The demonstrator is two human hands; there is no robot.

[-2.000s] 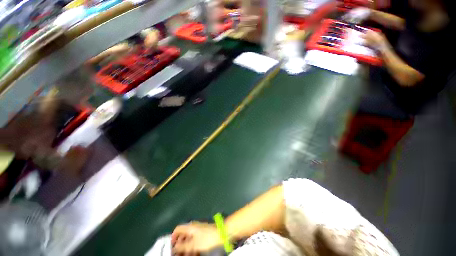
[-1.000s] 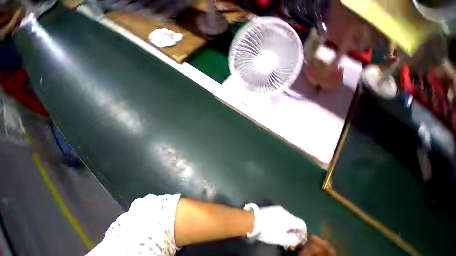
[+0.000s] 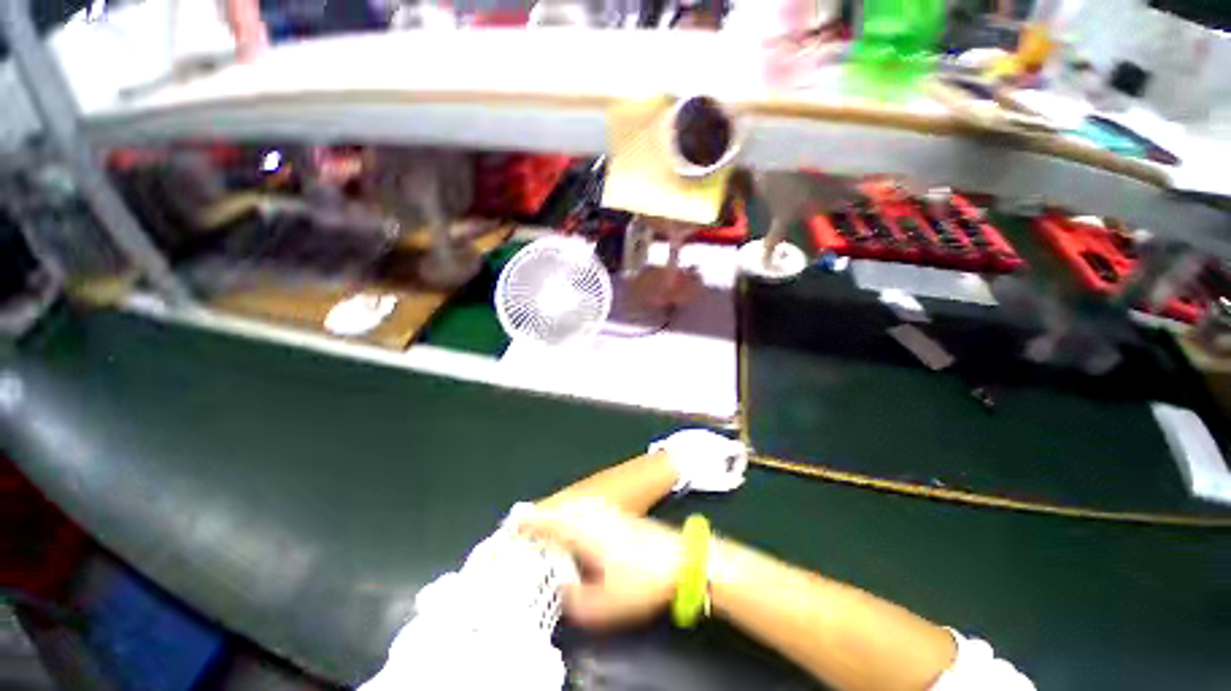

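Observation:
My left hand [image 3: 705,460] wears a white cloth glove and is over the dark green belt. Its fingers look bunched, with a small dark mark at the glove; whether it holds anything is unclear. My right hand [image 3: 614,556] is bare, blurred, with a lime-green wristband [image 3: 691,570]. It lies across my left forearm, fingers and thumb around the cuff of the white left sleeve [image 3: 493,601]. No camera or bag shows in either hand.
The dark green belt [image 3: 338,432] runs across. Behind it are a white fan [image 3: 554,292], white board [image 3: 689,365], brown-edged green mat [image 3: 864,419], round mirror [image 3: 702,135] and a filled red tray [image 3: 918,227]. A raised shelf [image 3: 459,122] spans above.
The view has swung and levelled, bringing the shelf and red trays into sight. My right hand has come from near my left fingers back onto my left forearm and sleeve.

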